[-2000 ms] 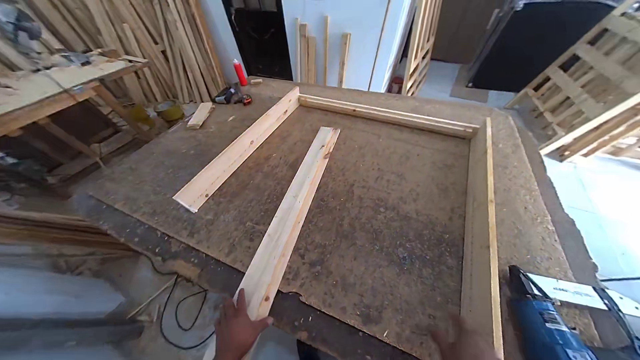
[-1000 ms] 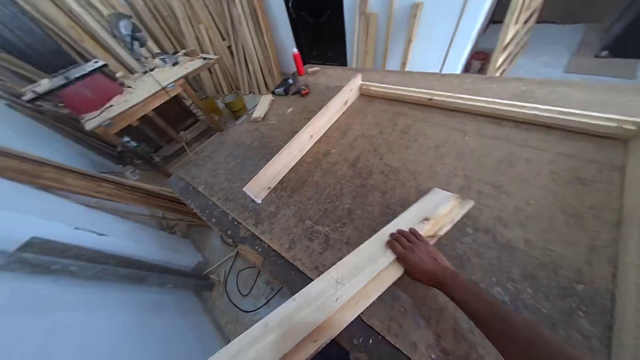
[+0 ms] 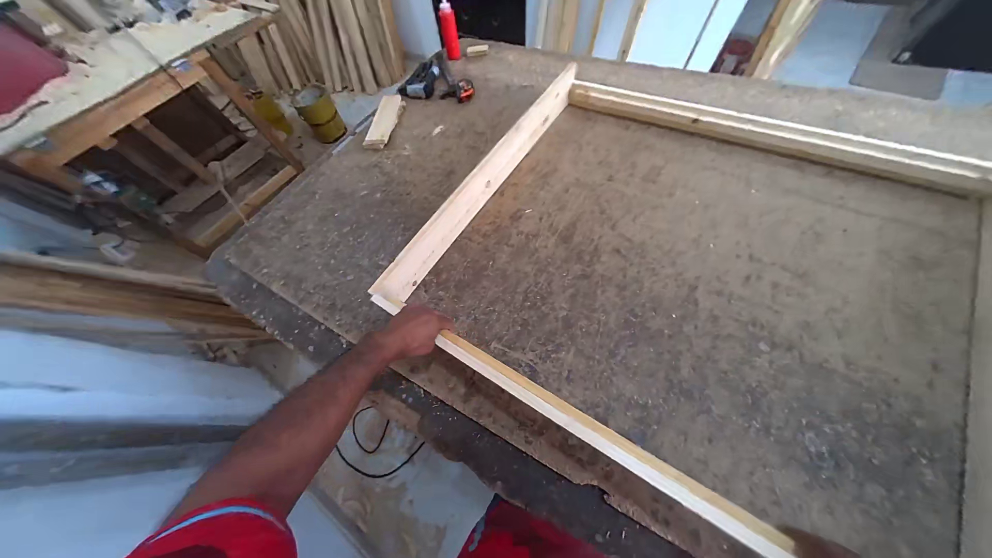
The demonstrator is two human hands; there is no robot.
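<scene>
My left hand (image 3: pixel 419 330) grips a long wooden board (image 3: pixel 589 434) near its far left end. That board stands on edge along the near side of the worktable, its end at the near end of the left side board (image 3: pixel 480 186). At the bottom right, my right hand (image 3: pixel 814 545) is mostly cut off and lies at the board's other end; its fingers are hidden. The left side board meets the back board (image 3: pixel 759 132) at a corner. A right side board (image 3: pixel 978 372) shows at the frame's right edge.
On the worktable (image 3: pixel 310 232), a short wood offcut (image 3: pixel 384 122), a cordless power tool (image 3: pixel 421 80), a tape measure (image 3: pixel 464 90) and a red bottle (image 3: pixel 449 31) lie or stand at the back left. Beyond is a sawdust-covered bench (image 3: pixel 132 70). A black cable (image 3: pixel 380 473) lies on the floor.
The board that lay slanting inside the frame, flat, now stands on edge along the near side, against the left board's end. My left hand is now at its far left end. The view has shifted.
</scene>
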